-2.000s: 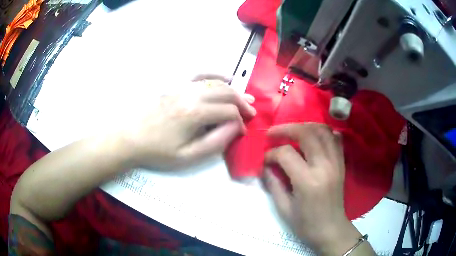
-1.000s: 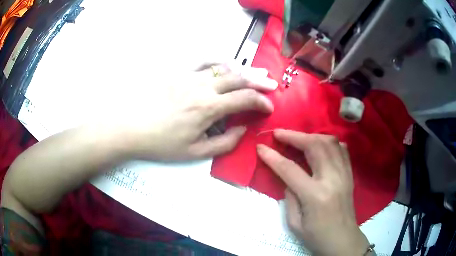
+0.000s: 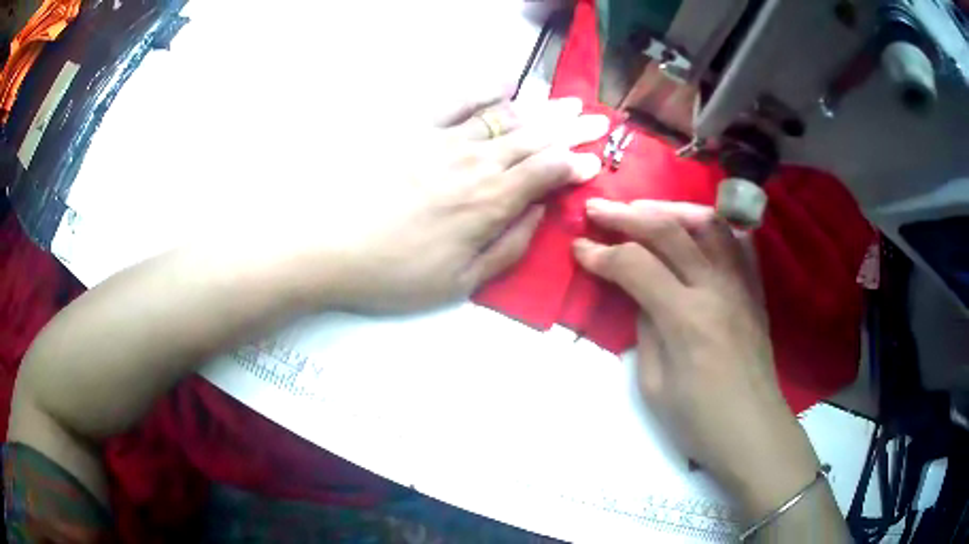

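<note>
A bright red garment panel lies under the presser foot of the sewing machine head. My left hand lies flat on the panel's left part, fingertips just left of the presser foot. My right hand rests on the panel just in front of the foot, its thumb side low and its fingertips pressing the cloth. Neither hand is seen gripping the cloth. The panel spreads right, beneath the machine head, and its near edge lies on the white table. The needle is too small to tell.
Darker crumpled red cloth lies below the table's near edge at left. Plastic-wrapped material and orange strips are at far left. A pale knob sticks out of the machine head. Black cables are at right.
Both hands have moved forward, towards the presser foot. The panel's near edge has moved forward with them, and less cloth shows in front of the hands.
</note>
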